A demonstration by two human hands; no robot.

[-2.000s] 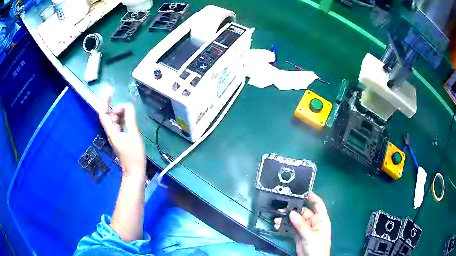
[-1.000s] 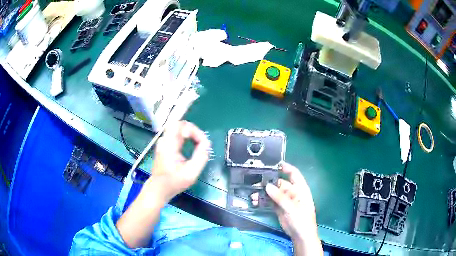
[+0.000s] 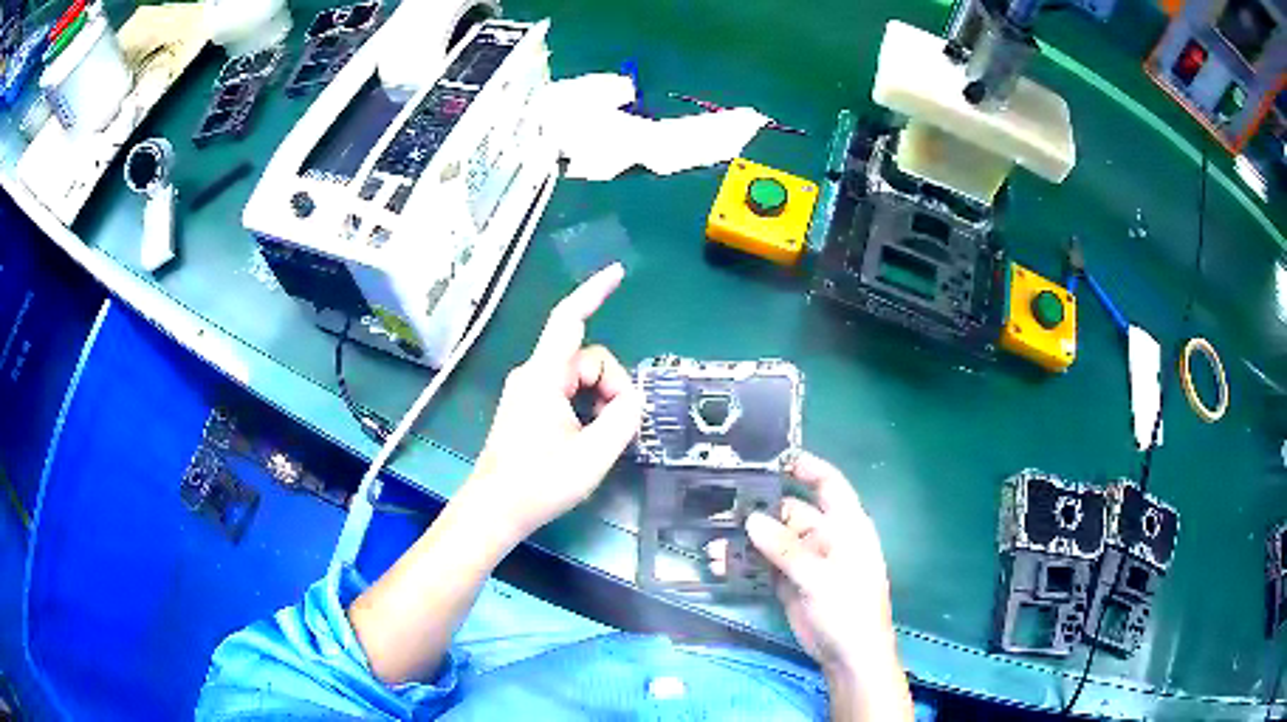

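A black housing (image 3: 748,416) is held over the green mat, its round-holed section up and its windowed section toward me. My right hand (image 3: 826,564) grips its lower right edge. My left hand (image 3: 558,423) is at its upper left edge, with thumb and curled fingers close to it; whether they touch is unclear. The left index finger points up and away. A faint clear film piece (image 3: 590,247) is at that fingertip and appears stuck to it.
The white tape dispenser (image 3: 409,184) stands left, its cord running toward me. Yellow button boxes (image 3: 762,212) flank the black fixture (image 3: 917,261) under the cream press head (image 3: 974,106). More housings (image 3: 1052,564) lie right. A cream tape ring (image 3: 1204,378) lies far right. The blue bin (image 3: 113,564) is left.
My left hand has moved from the dispenser's front to the housing's left edge, carrying the clear film. The view has shifted; the right hand still holds the housing.
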